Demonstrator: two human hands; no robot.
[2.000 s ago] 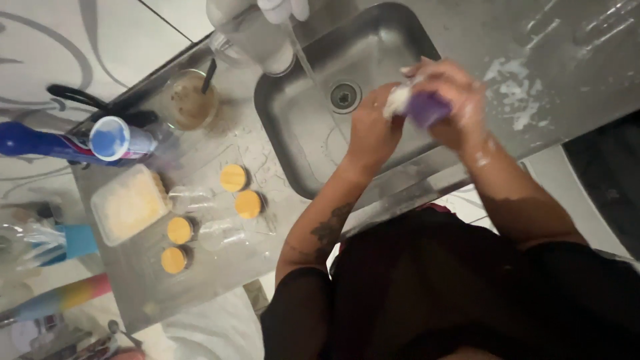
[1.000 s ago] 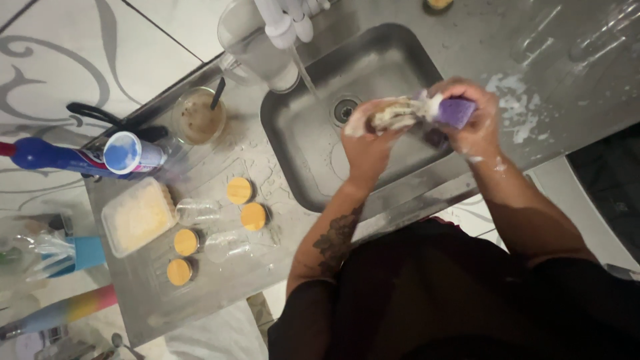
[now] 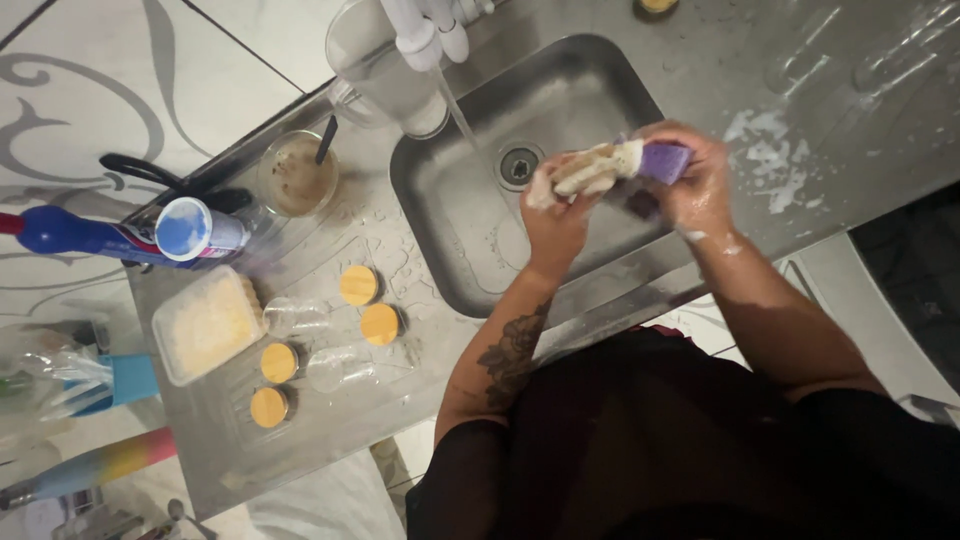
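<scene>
Over the stainless steel sink basin, my left hand grips a soapy, cream-coloured piece, which looks like a cloth or scrubber; its exact kind is unclear. My right hand holds a purple sponge against the right end of that piece. Foam clings to both hands and to my right wrist. A thin stream of water runs from the white faucet into the basin, left of my hands. The metal drain shows just beyond my left hand.
A clear pitcher stands at the basin's far left corner, beside a glass bowl of brownish liquid. Several round wooden lids and clear jars lie on the left counter near a plastic tub. Foam spots the right counter.
The cream-coloured piece, mostly hidden between my hands two seconds ago, now shows stretched between them. Both hands stay over the basin with the purple sponge in my right.
</scene>
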